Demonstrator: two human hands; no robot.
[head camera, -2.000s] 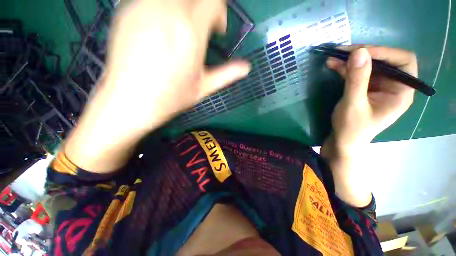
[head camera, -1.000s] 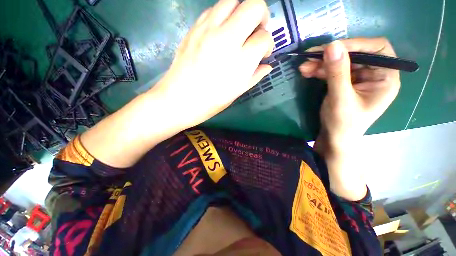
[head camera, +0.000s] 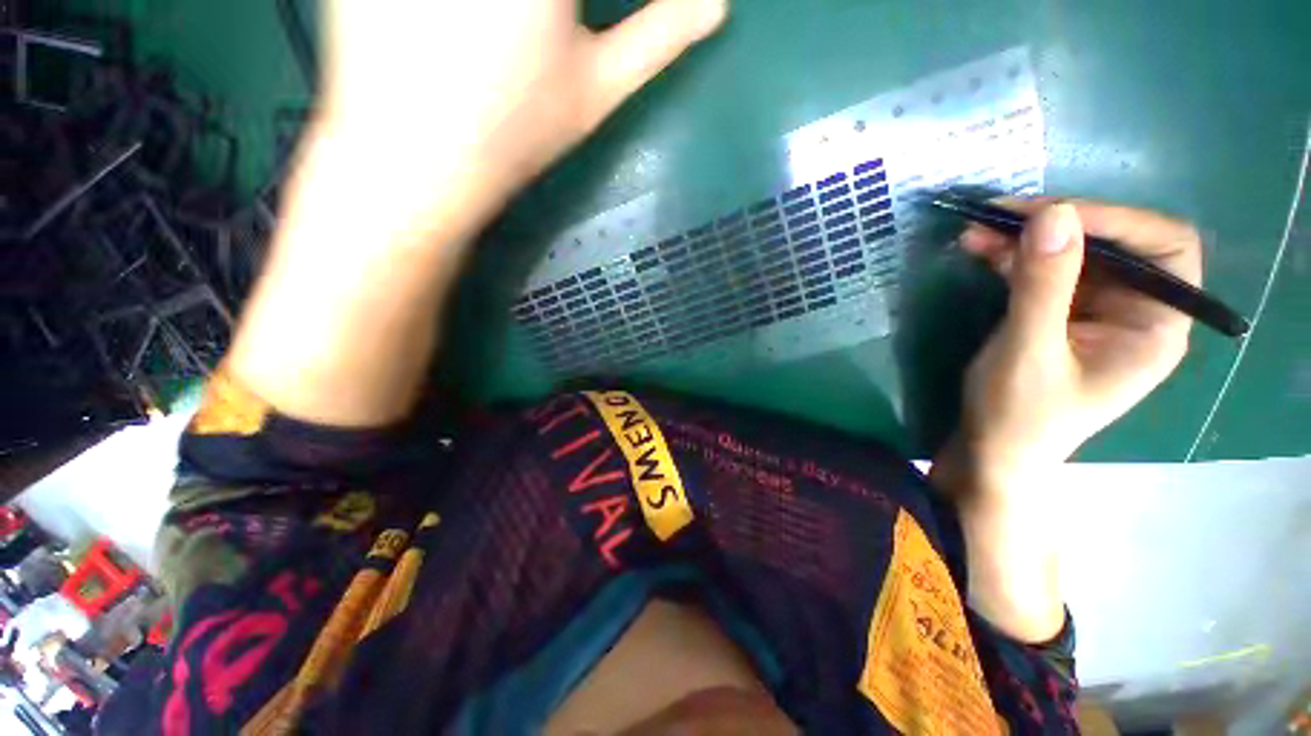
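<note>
A pale, shiny backing sheet (head camera: 966, 89) lies at a slant on the green mat, with close rows of small dark pieces (head camera: 848, 209). Emptied pale areas show at its right end. My right hand (head camera: 1071, 331) holds black tweezers (head camera: 1150, 273) like a pen, their tip over the right part of the sheet. My left hand (head camera: 460, 101) is blurred at the top, left of and above the sheet. Its thumb points right, and its other fingers are cut off by the top edge, so I cannot tell whether it holds anything.
A tangled pile of black frames (head camera: 108, 194) fills the left side. The green mat (head camera: 1150, 115) carries a thin pale line (head camera: 1277, 288) at the far right. Below the bench edge are a pale floor (head camera: 1193, 561) and red bins (head camera: 101, 578) at lower left.
My left hand has moved up and left off the sheet, and the black frame seen by it is out of view. My right hand with the tweezers has moved slightly right and down.
</note>
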